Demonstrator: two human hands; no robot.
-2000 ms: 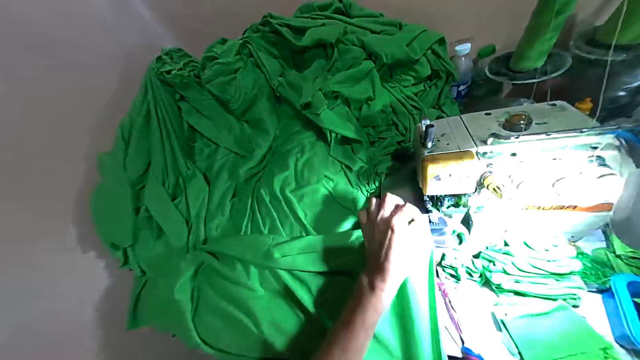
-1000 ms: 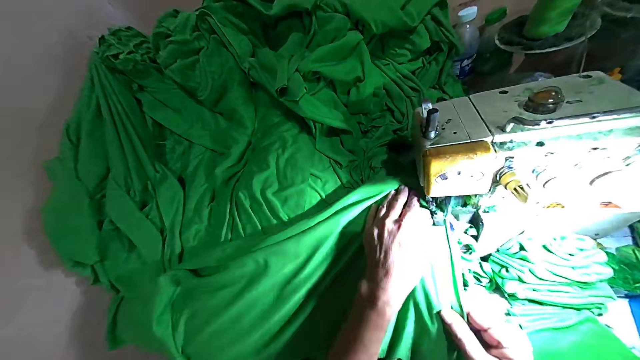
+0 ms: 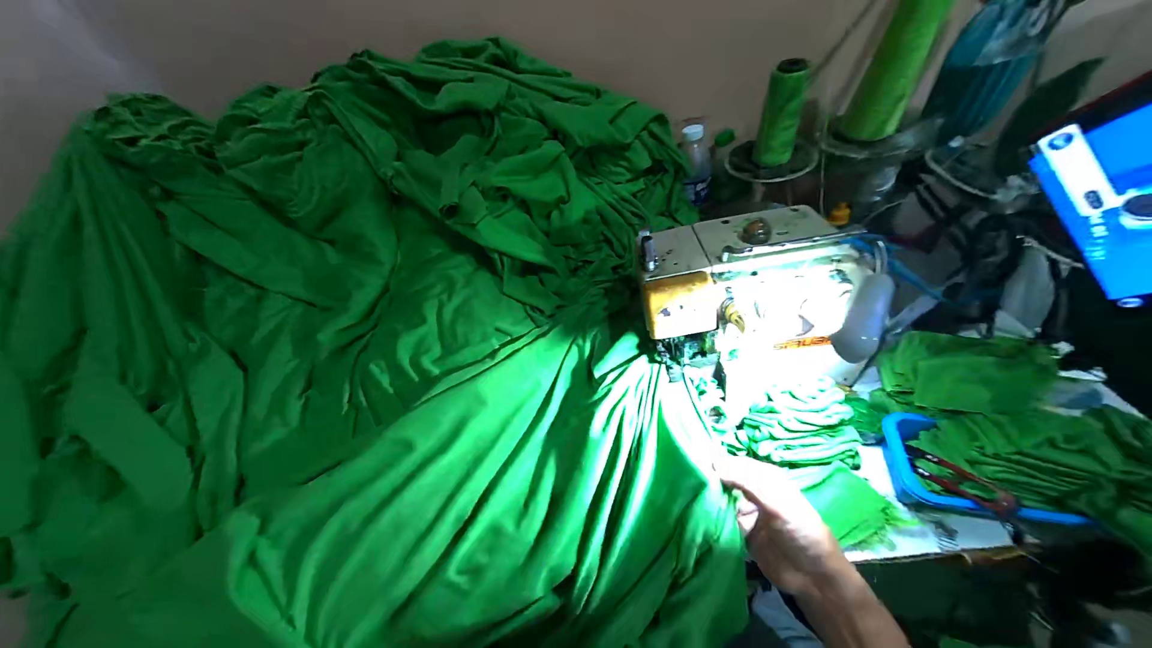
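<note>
A sewing machine (image 3: 765, 288) stands right of centre, its head lit by a bright lamp. Green knit fabric (image 3: 504, 450) spreads over the left and middle of the view and gathers in folds at the needle area of the machine. My right hand (image 3: 778, 517) pinches the fabric's right edge between thumb and fingers, just below and to the right of the machine's needle end. My left hand is not in view.
Folded green pieces (image 3: 801, 423) lie beside the machine. A blue plastic tray (image 3: 904, 459) holds green fabric and red-handled scissors or snips (image 3: 963, 477). Green thread cones (image 3: 780, 117), a small bottle (image 3: 696, 162) and a lit screen (image 3: 1102, 193) are behind and right.
My left hand was on the fabric by the needle in both earlier frames and has left the view. My right hand, low by the fabric's edge one second ago, now grips that edge. The view has shifted.
</note>
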